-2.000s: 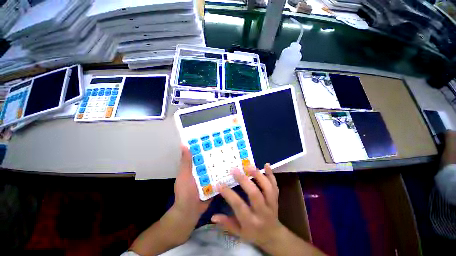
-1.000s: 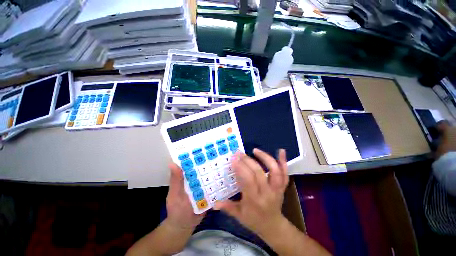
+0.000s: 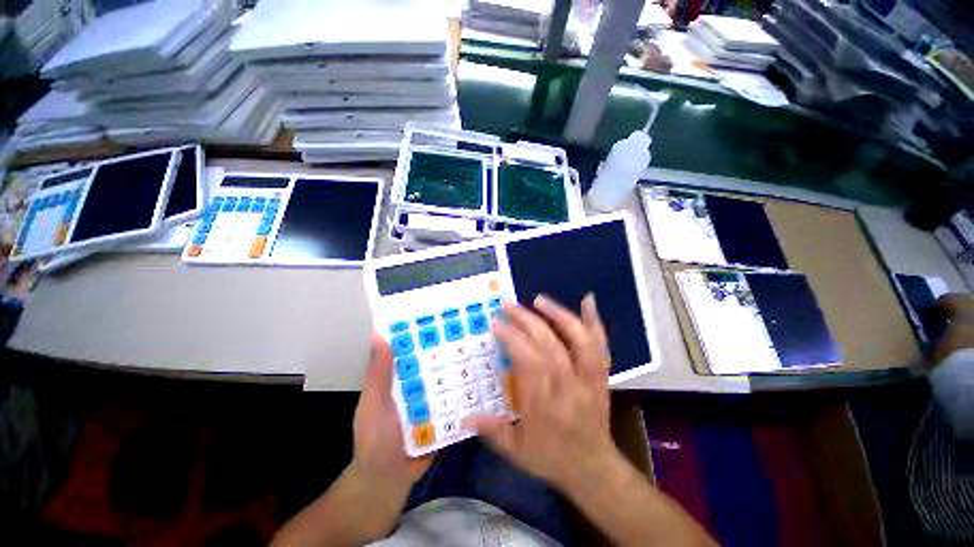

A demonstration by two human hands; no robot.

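Note:
A white calculator with writing pad (image 3: 577, 280) is held tilted over the bench's front edge, keys and dark panel facing up. Its grey display (image 3: 438, 270) shows no readable digits. My left hand (image 3: 379, 438) grips its lower left edge, with the fingers hidden beneath. My right hand (image 3: 555, 395) is over the right part of the keypad (image 3: 454, 369), fingers spread and slightly blurred, covering some keys. Whether a fingertip presses a key cannot be told.
Front housings with green boards (image 3: 446, 178) are stacked behind the calculator. Other calculators (image 3: 326, 219) lie left. White piles (image 3: 352, 91) and a squeeze bottle (image 3: 623, 169) stand behind. Two back covers (image 3: 785, 321) lie on cardboard (image 3: 822, 235). Another person's hand (image 3: 956, 326) is at far right.
The display showed a row of digits one second ago and now looks blank. My right hand has shifted over the keys. The camera view has moved slightly.

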